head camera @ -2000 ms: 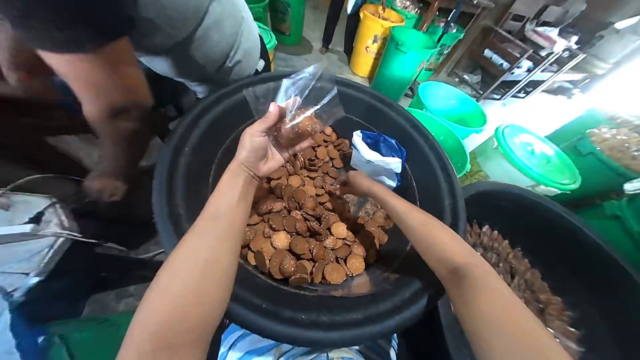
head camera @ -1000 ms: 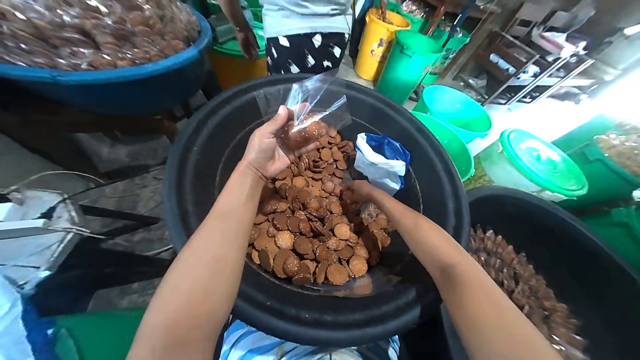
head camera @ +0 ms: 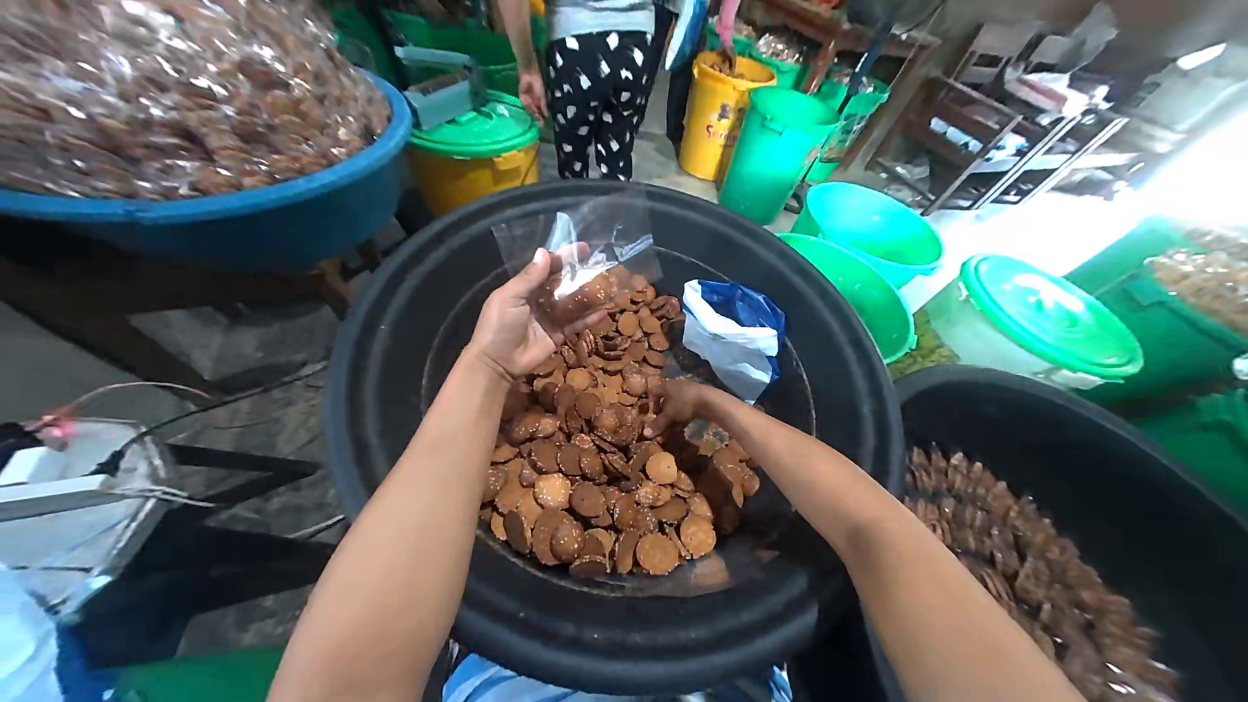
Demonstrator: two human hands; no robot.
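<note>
My left hand (head camera: 531,312) holds a clear plastic bag (head camera: 595,278) partly filled with round brown cookies, its top spread upward. My right hand (head camera: 678,405) reaches into the heap of round brown cookies (head camera: 585,458), fingers curled among them; whether it grips any is hard to see. The heap lies in a wide black plastic tub (head camera: 380,429) in front of me. A blue and white plastic bag (head camera: 731,336), its mouth open, stands inside the tub to the right of the heap, near my right hand.
At the left stands a blue basin (head camera: 234,210) piled with bagged cookies. A second black tub (head camera: 975,400) with packed goods is at the right. Green tubs (head camera: 873,229), a green-lidded container (head camera: 1053,317) and a yellow bin (head camera: 717,112) stand beyond. A person (head camera: 600,78) stands past the tub.
The person who leaned in at the upper left two seconds ago now stands beyond the tub, and the blue basin shows. My hands have stayed in much the same places.
</note>
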